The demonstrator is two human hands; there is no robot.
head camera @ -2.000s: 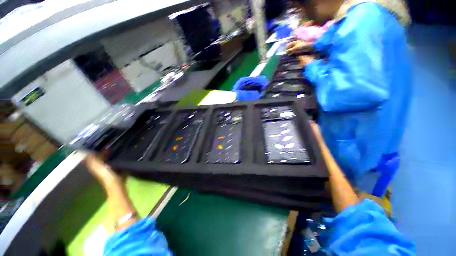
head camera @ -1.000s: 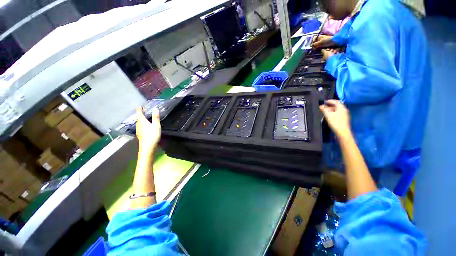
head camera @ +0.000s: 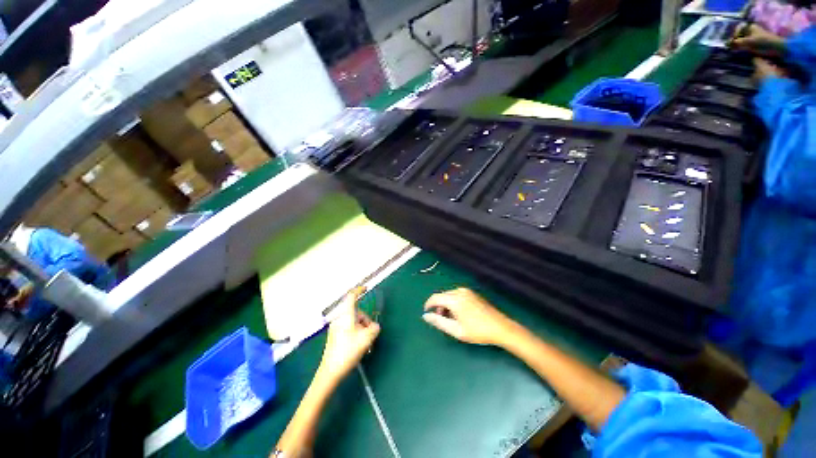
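Observation:
A stack of black foam trays (head camera: 573, 246) lies across the bench. The top tray's pockets hold black phone assemblies (head camera: 664, 219) with short white and orange marks and cameras at the far end. My left hand (head camera: 351, 338) is over the green mat in front of the stack, fingers bent together; a thin pale line runs down from it, and I cannot tell if it is held. My right hand (head camera: 465, 318) is just right of it, fingers curled, with a small dark spot between the fingertips that I cannot identify. Neither hand touches the trays.
A blue bin (head camera: 231, 389) with small white pieces stands at lower left. Another blue bin (head camera: 617, 100) is behind the trays. A yellow-green sheet (head camera: 327, 259) lies left of the mat (head camera: 447, 394). A person in a blue smock (head camera: 792, 152) is at right. Cartons (head camera: 134, 179) are at far left.
Both hands have left the ends of the tray stack and come together low over the mat. The view has turned left and down, bringing the bin of white pieces into sight.

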